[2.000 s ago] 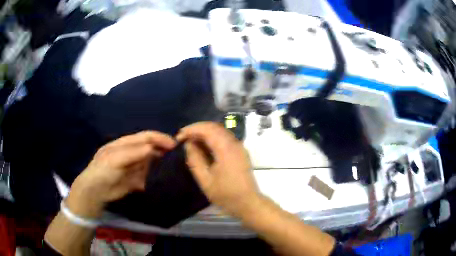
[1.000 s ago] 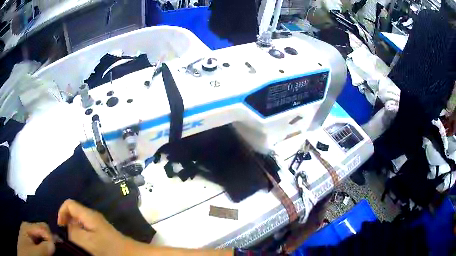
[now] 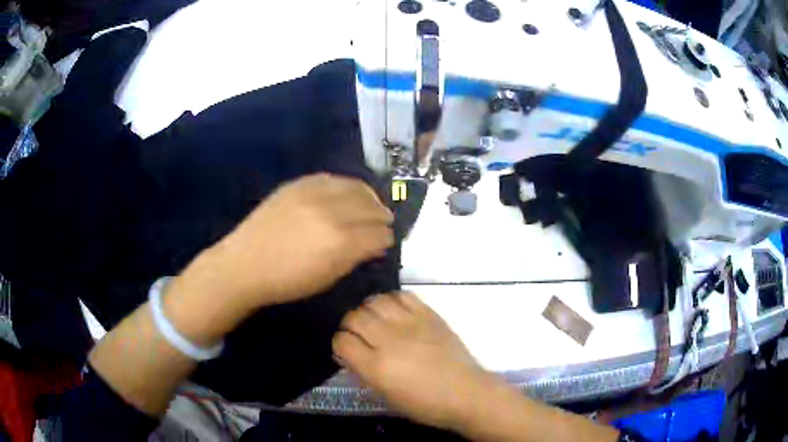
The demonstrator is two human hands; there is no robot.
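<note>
A large black garment panel (image 3: pixel 216 164) lies left of and up to the needle area of the white sewing machine (image 3: pixel 553 112) with a blue stripe. My left hand (image 3: pixel 315 237) lies on the panel just left of the presser foot (image 3: pixel 399 192), its fingertips by the cloth's right edge. My right hand (image 3: pixel 393 345) is nearer the table's front edge, fingers curled on the lower right edge of the same cloth. The fingertips of both hands are partly hidden, but the cloth edge runs under them.
Small black cut pieces (image 3: pixel 536 194) and a dark cloth pile (image 3: pixel 622 207) lie under the machine arm. A black strip (image 3: pixel 626 95) hangs over the head. A brown label (image 3: pixel 568 320) lies on the bed. A ruler strip (image 3: pixel 536 380) follows the front edge.
The view has swung back over the needle area. My hands, close together before, are now apart: the left is up beside the presser foot, the right lower at the cloth's edge.
</note>
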